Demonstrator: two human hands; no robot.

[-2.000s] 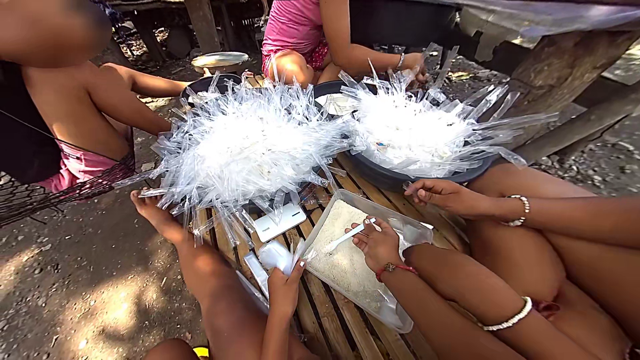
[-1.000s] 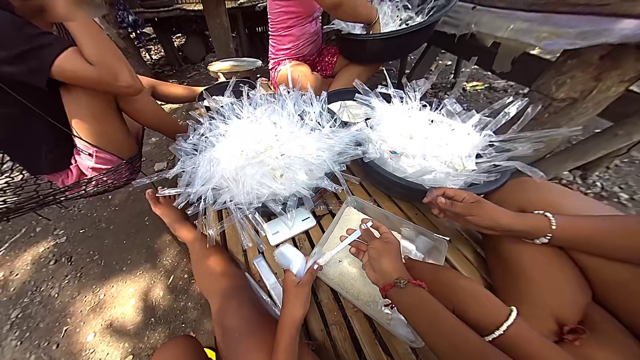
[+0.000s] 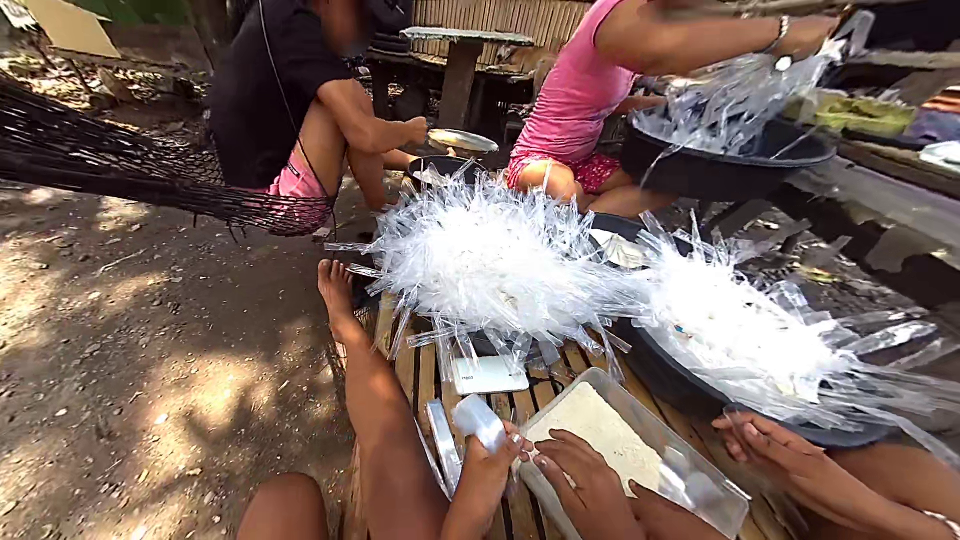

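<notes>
My left hand [image 3: 491,469] grips a bundle of small clear plastic sleeves [image 3: 478,424]. My right hand [image 3: 585,480] is beside it, fingers bent and fingertips close to the left fingers; whether it holds something small is unclear. Under and behind the right hand lies a clear plastic tray [image 3: 724,495] with pale powder [image 3: 600,427]. More sleeves [image 3: 446,442] lie left of my left hand, and a white flat device [image 3: 489,375] is just beyond. Filled clear plastic tubes form a large heap [image 3: 487,262]; another heap [image 3: 742,330] fills a dark basin [image 3: 675,375].
All this rests on a slatted bamboo bench [image 3: 405,352]. A co-worker's hand [image 3: 772,450] is at the right. Two more people sit beyond, one on a net hammock [image 3: 150,165], one in pink handling plastic tubes over a black basin [image 3: 720,169].
The view has shifted to show more of the background. My right hand showed a white spoon-like piece earlier; it is not plainly visible now. The person in pink has lifted plastic tubes above the black basin.
</notes>
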